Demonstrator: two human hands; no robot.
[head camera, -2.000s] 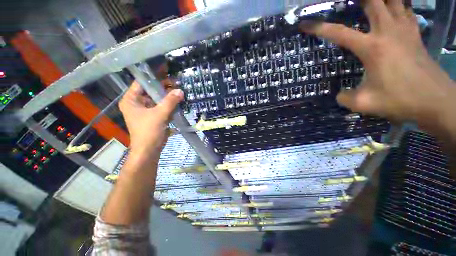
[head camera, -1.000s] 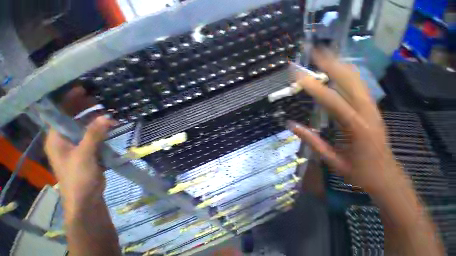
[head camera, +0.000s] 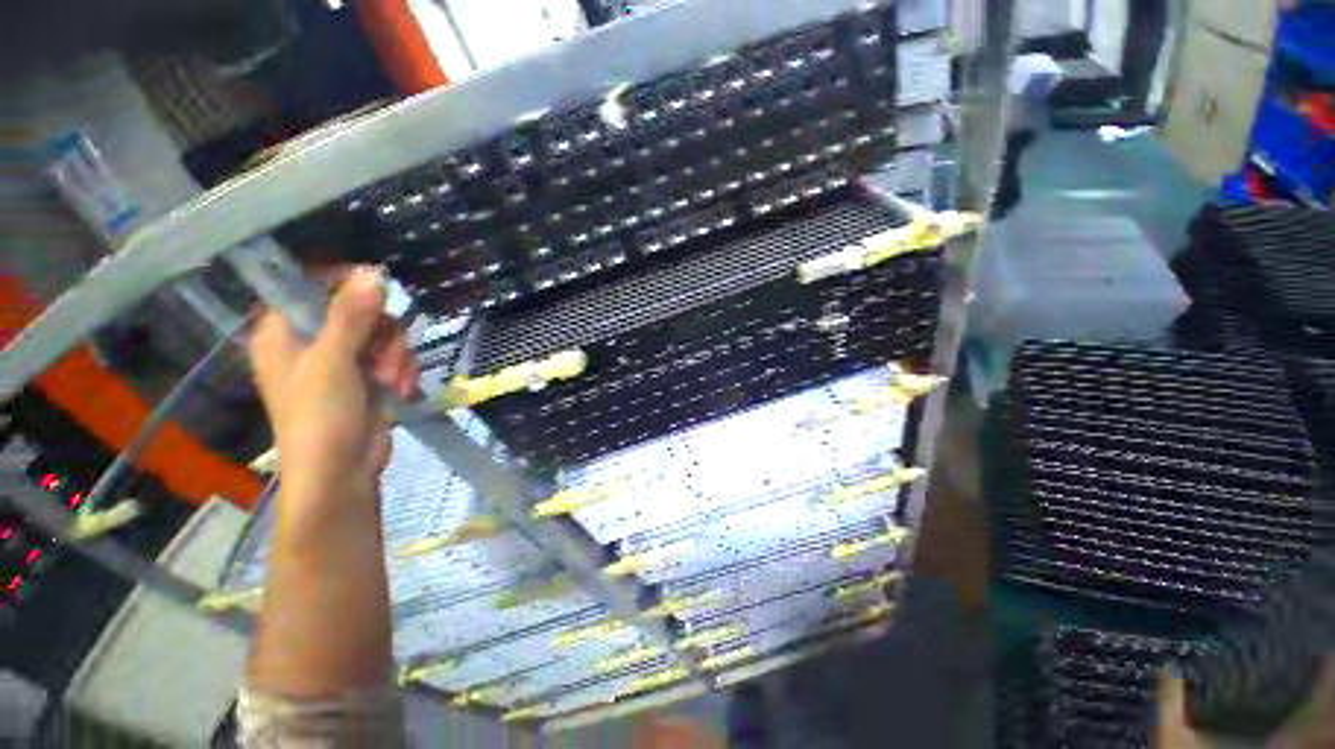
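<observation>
My left hand (head camera: 325, 384) is closed round the grey upright post (head camera: 476, 465) of the rack trolley (head camera: 366, 164). Black PCB panels (head camera: 630, 176) stand in the top tier, with more black panels (head camera: 718, 359) edge-on below and white-faced panels (head camera: 761, 454) in lower tiers. My right hand (head camera: 1174, 711) is low at the right, blurred and cut off by the bottom edge. It is round a bunch of dark striped panels (head camera: 1262, 666), its fingers mostly hidden.
Black panel stacks (head camera: 1164, 468) lie on a green surface (head camera: 1076, 176) right of the rack. Yellowish padded rod ends (head camera: 520, 378) stick out at the tiers. Orange frames (head camera: 132, 410) are at the left, blue bins (head camera: 1296, 110) at the upper right.
My right hand has moved from the rack's right side down to the stacks and taken hold of dark panels. My left hand stays on the post. The view has shifted right.
</observation>
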